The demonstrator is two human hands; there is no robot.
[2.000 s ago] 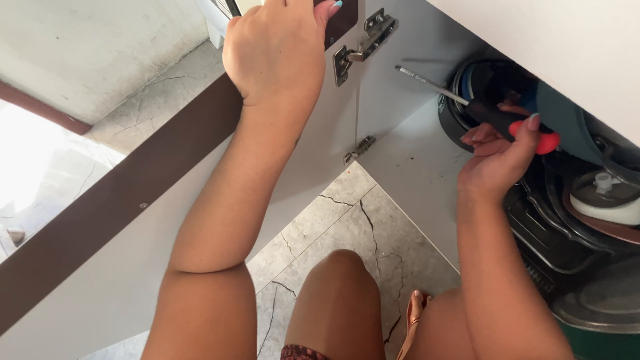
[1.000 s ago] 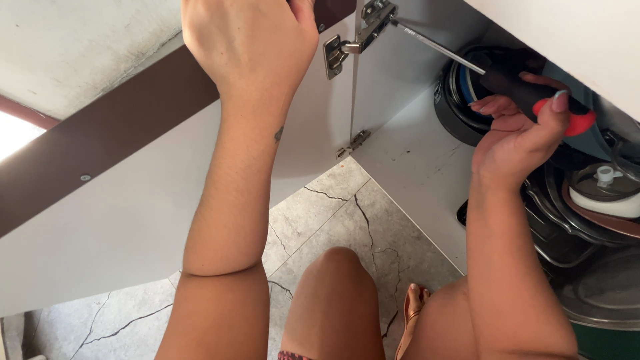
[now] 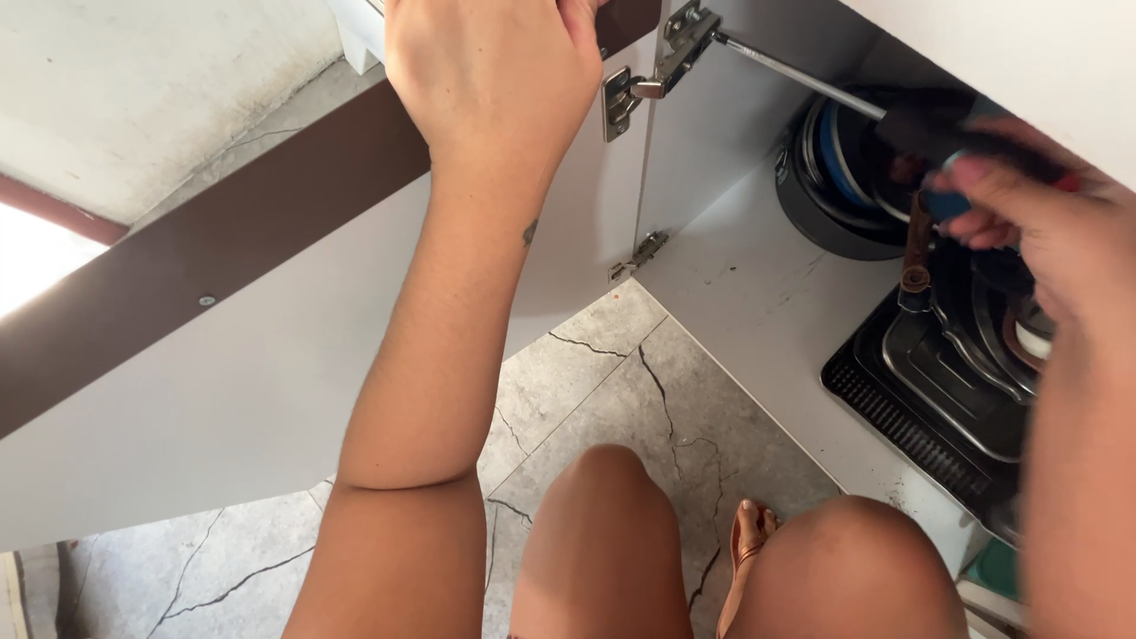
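My right hand [image 3: 1021, 191], partly blurred, is closed around the dark handle of a screwdriver [image 3: 808, 80]. The shaft points up and left, and its tip meets the upper cabinet hinge [image 3: 688, 49] on the inner side wall. My left hand [image 3: 493, 67] lies over the brown edge strip of the white cabinet door [image 3: 568, 257], its fingers mostly cut off by the top of the view. A lower hinge [image 3: 639, 257] joins door and cabinet near the cabinet floor. Whether the tip sits in a screw is too small to tell.
Dark round pans [image 3: 830, 213] stand inside the cabinet, beside a black portable stove [image 3: 905, 426] with a metal rim. The white cabinet floor [image 3: 754, 293] has an edge above cracked-pattern floor tiles [image 3: 603, 382]. My knees are below. A pale wall [image 3: 160, 89] stands at upper left.
The screwdriver tip, apart from the upper hinge two seconds ago, now meets it. My right hand has shifted around the handle. The view has moved somewhat.
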